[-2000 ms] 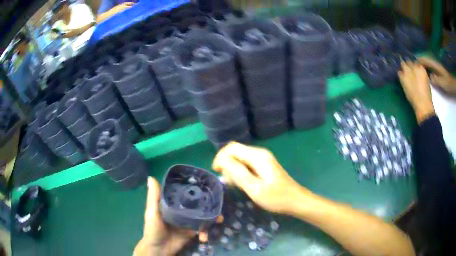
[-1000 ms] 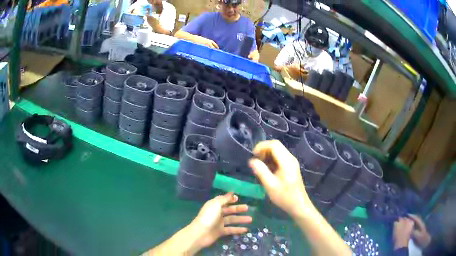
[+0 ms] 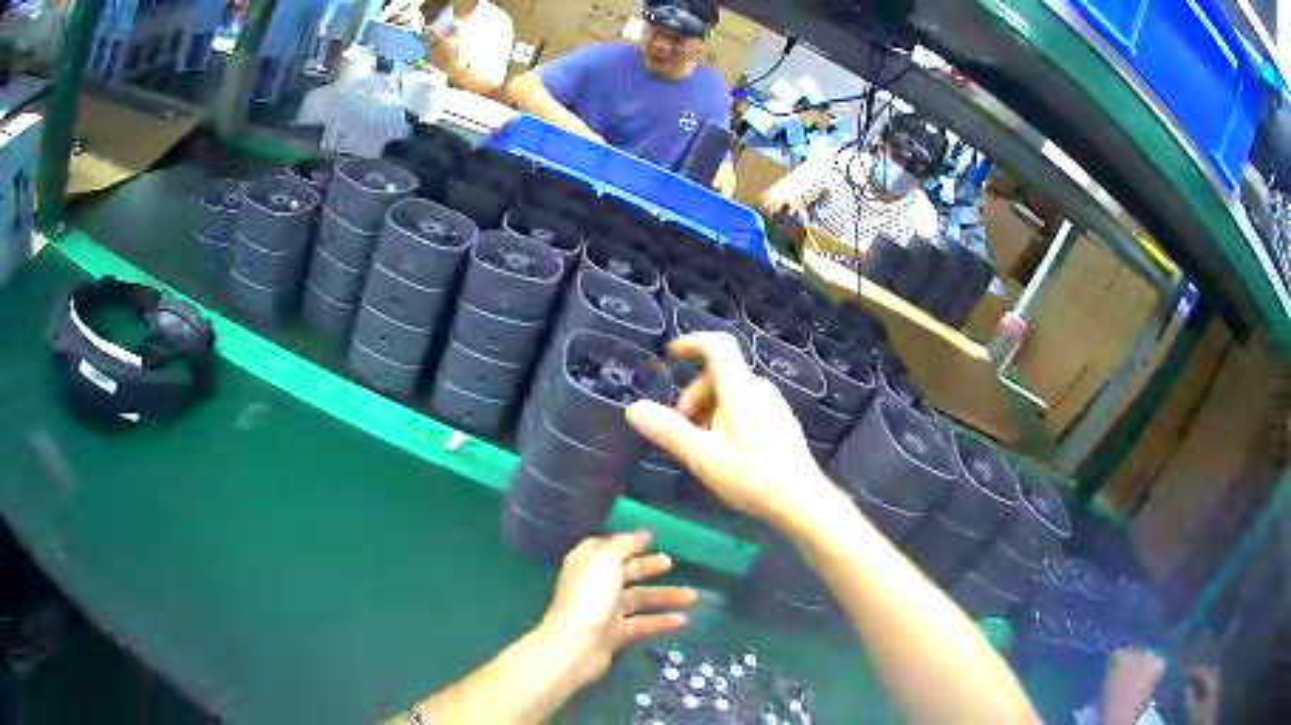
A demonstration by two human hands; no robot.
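A stack of dark grey cup-shaped housings [image 3: 574, 460] stands in front of me at the green strip, its open top housing showing ribs and a hub. My right hand [image 3: 729, 425] is at the right rim of the top housing, thumb and fingers spread apart; whether they still touch it is hard to tell. My left hand [image 3: 609, 602] is open and empty, fingers spread, just below and right of the stack's base. Small inserts with pale discs [image 3: 715, 690] lie in a loose pile at the bottom edge.
Rows of housing stacks [image 3: 411, 290] stand behind the green strip [image 3: 326, 404]. A black headband-like ring [image 3: 135, 354] lies on the bench at left. A blue bin [image 3: 623, 177] and seated people are beyond. Another worker's hand [image 3: 1130, 683] is at lower right. Shelving [image 3: 1104, 128] crosses upper right.
The housing my right hand held in the air now sits on top of the front stack. My right hand has moved left with it and opened wider. My left hand stays open.
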